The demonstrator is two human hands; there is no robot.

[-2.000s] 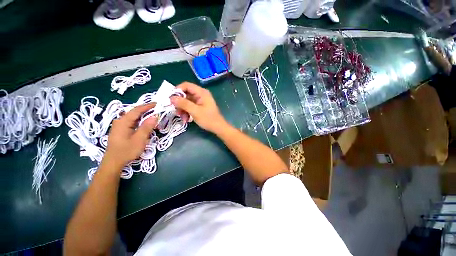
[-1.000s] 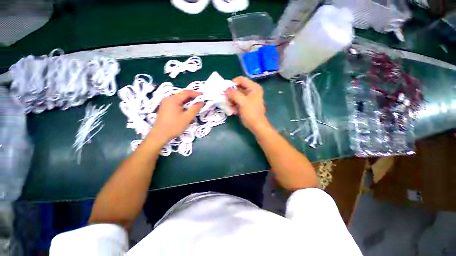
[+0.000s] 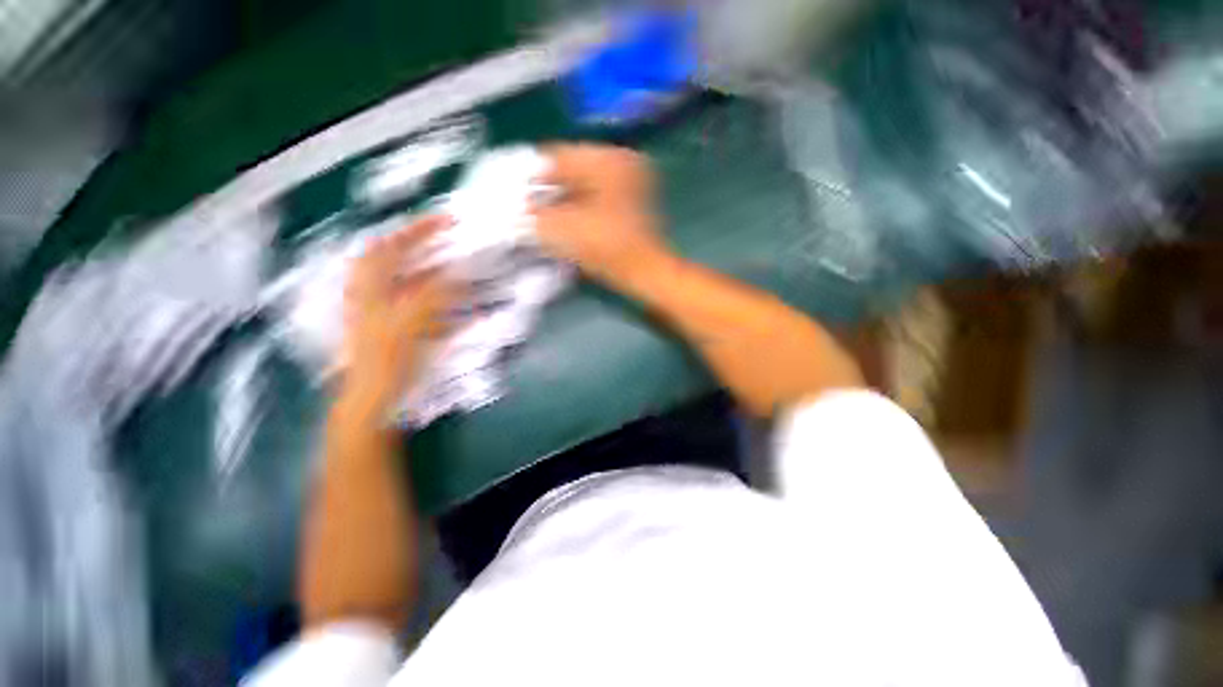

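Observation:
The frame is strongly blurred. My right hand (image 3: 600, 208) has its fingers on a white piece (image 3: 499, 195), perhaps a small box or sleeve, above the cable pile. My left hand (image 3: 400, 302) is over the left part of the loose pile of coiled white cables (image 3: 463, 362), just left of the white piece. Blur hides whether its fingers hold anything. A lone white coil (image 3: 419, 161) lies above the pile.
Bundled white cables (image 3: 168, 302) lie at the left, with thin white strands (image 3: 238, 403) beside them. Blue blocks (image 3: 633, 65) sit behind my right hand. Thin white wires (image 3: 829, 175) and a blurred clear tray (image 3: 993, 148) are at the right. A pale strip (image 3: 402, 105) crosses the bench (image 3: 577, 383).
The view has turned and blurred, shifting the bench things. My left hand has moved from the held white piece to the pile's left part. My right hand stays at the white piece.

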